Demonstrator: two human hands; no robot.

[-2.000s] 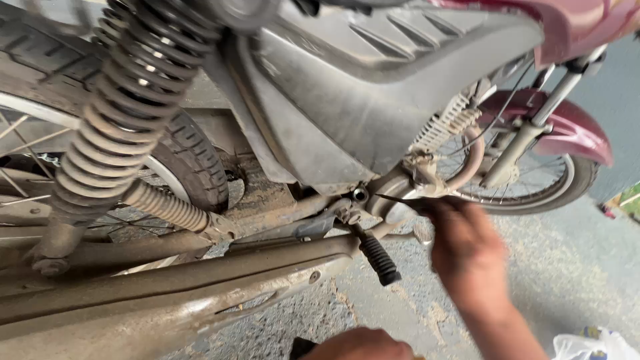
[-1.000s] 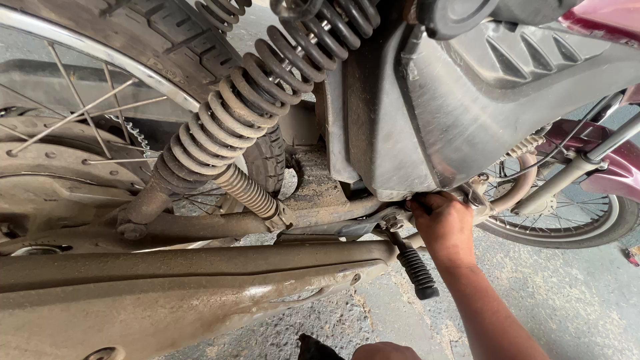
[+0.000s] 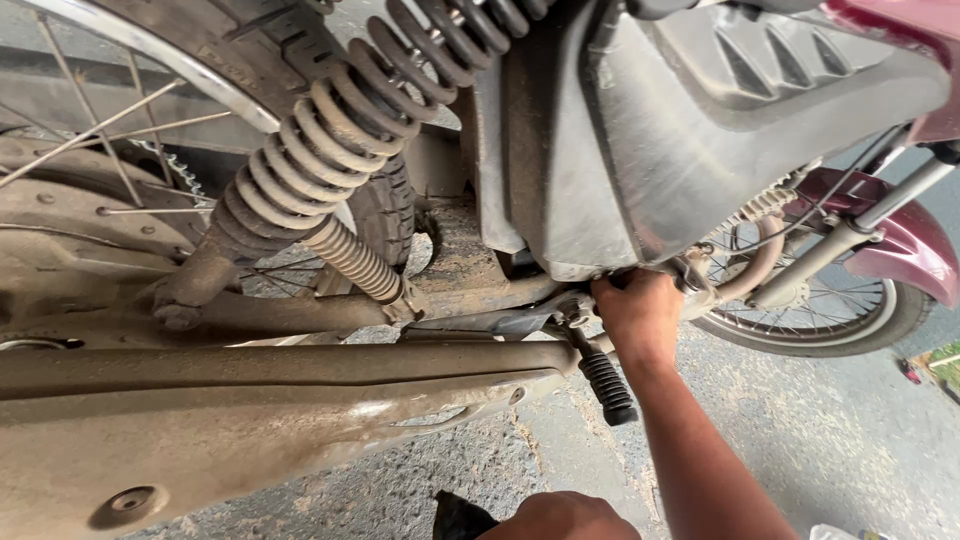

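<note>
My right hand (image 3: 643,319) reaches in under the lower edge of the grey plastic side cover (image 3: 675,150), just right of the footpeg with its ribbed black rubber (image 3: 607,390). Its fingertips are hidden behind the cover and frame, so what they hold or touch cannot be told. My left hand (image 3: 566,519) shows only as curled knuckles at the bottom edge. Beside it is a black object (image 3: 461,516), cut off by the frame; whether the hand grips it is unclear. The long dusty exhaust muffler (image 3: 262,420) runs below the frame tube (image 3: 480,296).
A dusty coil-spring shock absorber (image 3: 322,150) and the spoked rear wheel (image 3: 255,60) are at left. The front wheel (image 3: 892,315) and maroon fender (image 3: 907,247) stand at right. A white plastic bag (image 3: 832,532) lies on the worn concrete floor at bottom right.
My right hand, which held a thin dark tool beside the frame two seconds ago, has moved up against the underside of the side cover. The view has moved closer to the motorcycle.
</note>
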